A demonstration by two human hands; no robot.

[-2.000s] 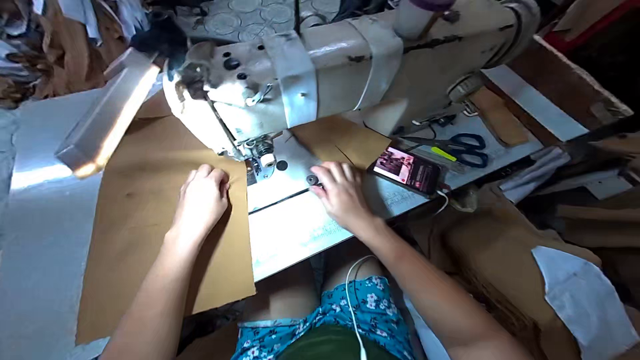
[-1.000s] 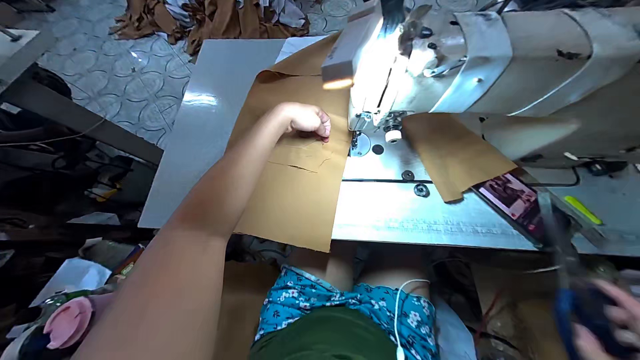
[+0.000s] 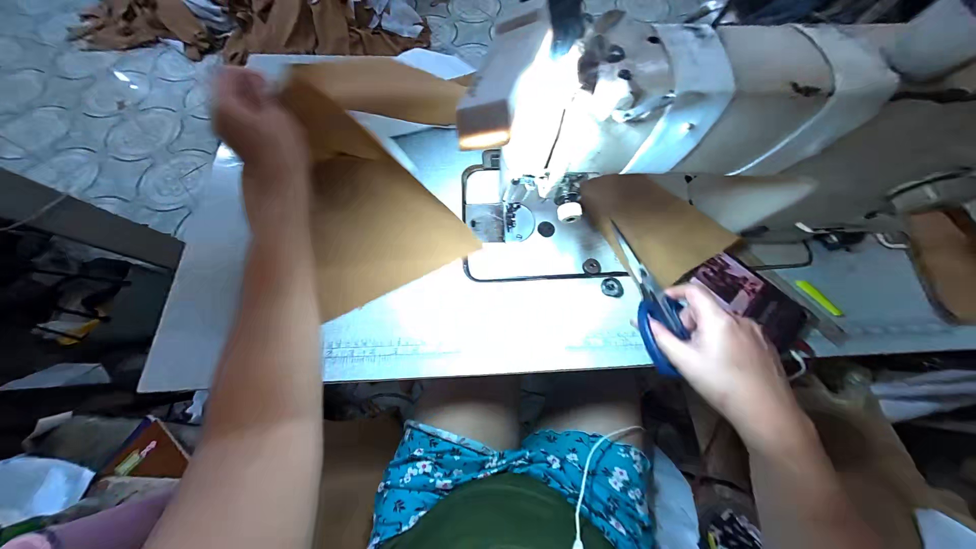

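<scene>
My left hand (image 3: 259, 122), blurred, is raised at the upper left and grips the edge of a large tan fabric piece (image 3: 381, 221), which hangs folded over the left of the sewing table. My right hand (image 3: 717, 343) holds scissors with blue handles (image 3: 659, 324); their blades point up and left, over a smaller tan fabric piece (image 3: 659, 221). Between the two pieces are the needle area and the steel needle plate (image 3: 520, 223) of an industrial sewing machine (image 3: 747, 91). Two small dark bobbin-like parts (image 3: 611, 287) lie left of the scissors.
A lit lamp (image 3: 484, 114) hangs beside the machine head. A phone (image 3: 747, 293) with its screen on lies behind my right hand, near a yellow-green strip (image 3: 819, 298). Brown cloth scraps (image 3: 305, 27) are heaped on the tiled floor. A white cable (image 3: 591, 488) crosses my lap.
My right hand has brought the scissors left from the table's right side to the small fabric piece. My left hand has lifted the large fabric away from the needle area, up and to the left.
</scene>
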